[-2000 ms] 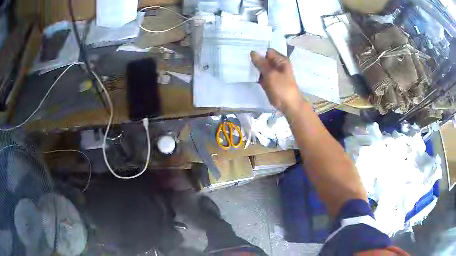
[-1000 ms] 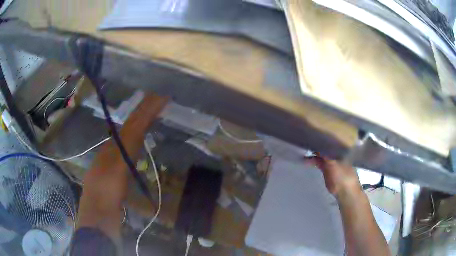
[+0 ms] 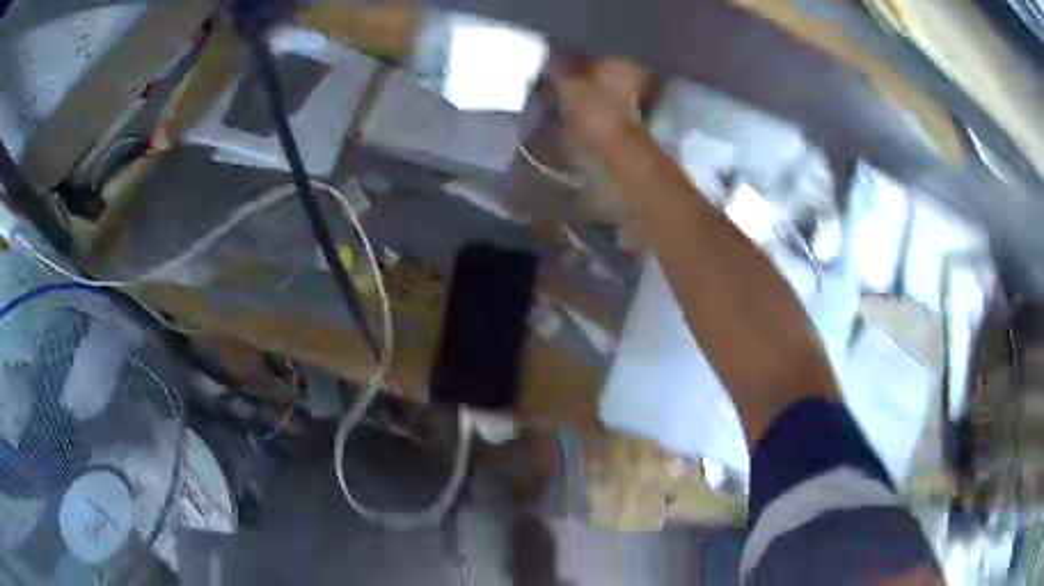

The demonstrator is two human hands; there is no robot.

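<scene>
My right hand [image 3: 601,97] is blurred at the top middle, under the shelf edge, with the forearm coming from the lower right. Its fingers are beside a small bright white piece [image 3: 495,66]; whether they hold it I cannot tell. My left hand is not visible. White paper sheets [image 3: 670,361] lie on the wooden bench beneath my right forearm. A black mobile phone [image 3: 485,326] lies on the bench, with a white cable at its lower end.
A shelf edge [image 3: 756,86] crosses above the bench. A dark cable [image 3: 300,172] hangs down at the left. A fan [image 3: 97,515] stands at the lower left. More papers [image 3: 441,118] lie at the back, and white papers [image 3: 887,395] lie at the right.
My right hand has moved left and upward in the view, from the large white sheet to the small white piece. My left arm has gone out of view. The camera view has shifted.
</scene>
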